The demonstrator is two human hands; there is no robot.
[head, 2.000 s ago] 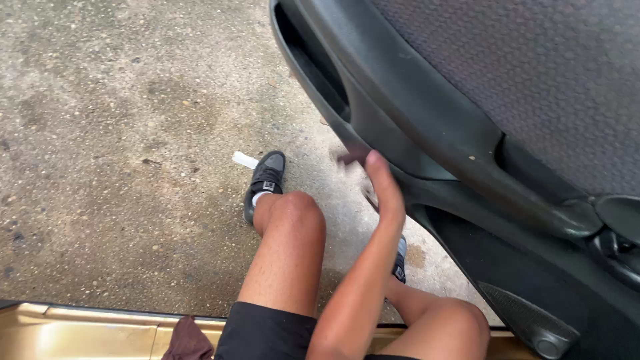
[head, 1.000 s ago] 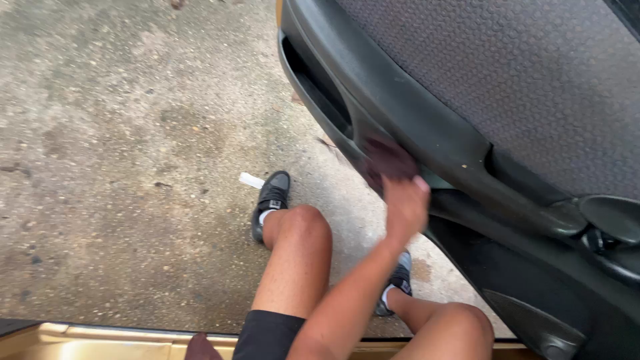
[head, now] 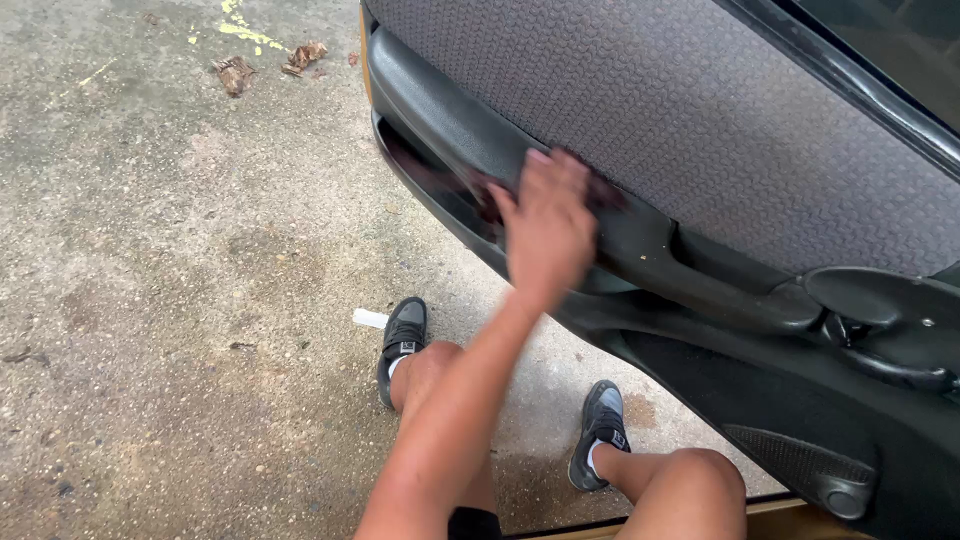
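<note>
My left hand, blurred by motion, is on the black armrest of an open car door, with the palm toward the panel and the fingers spread. Under and beside the fingers is a dark maroon cloth, pressed against the armrest near its edge with the gray textured fabric panel. More blurred maroon shows left of the hand, over the door pull recess. My right hand is out of view.
Below the door are my two shoes, the left and the right, on rough concrete. A white strip lies by the left shoe. Dry leaves lie upper left. A speaker grille and door handle are at right.
My left hand and the cloth have moved up from the lower edge of the armrest onto its upper face. The view has shifted toward the door.
</note>
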